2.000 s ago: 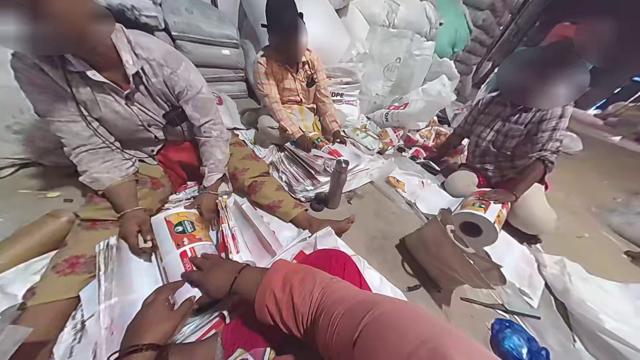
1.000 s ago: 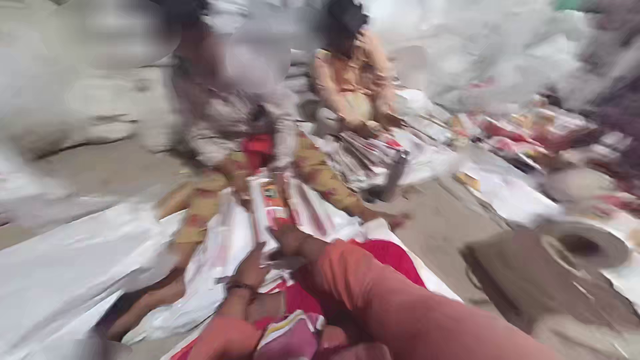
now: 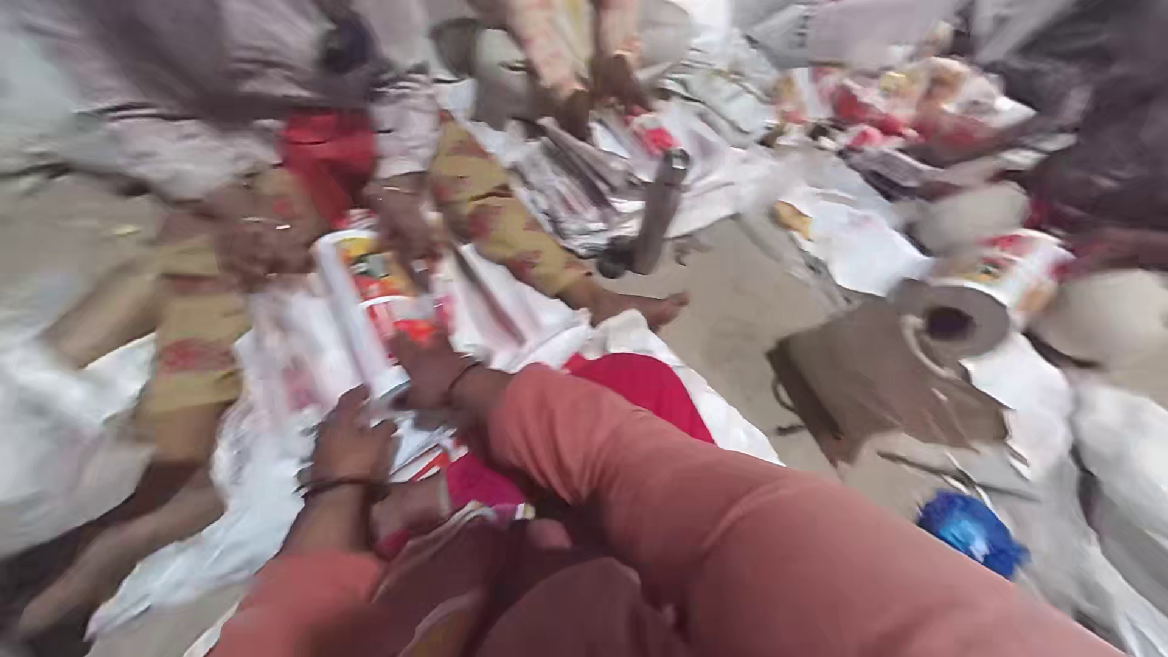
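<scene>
A printed plastic packaging sheet (image 3: 374, 274) with a yellow, red and white design lies on a stack of similar sheets (image 3: 301, 356) between me and a person seated opposite. My right hand (image 3: 429, 365) rests on the near right part of this sheet; blur hides whether its fingers grip it. My left hand (image 3: 351, 438) is at the sheet's near left corner, its fingers bent and partly hidden. The seated person's hands (image 3: 265, 228) are at the far end of the same stack. Red cloth (image 3: 639, 379) lies beside my right sleeve.
A printed film roll (image 3: 1004, 274) with a hollow core lies at the right, behind a brown sack (image 3: 885, 383). A blue plastic bundle (image 3: 972, 534) is near the lower right. A dark bottle-like object (image 3: 659, 210) stands beside another sheet stack (image 3: 575, 182). Other people sit around.
The view has swung about and tilted down. My hands, close together on the sheet two seconds ago, are now a little apart at its near end.
</scene>
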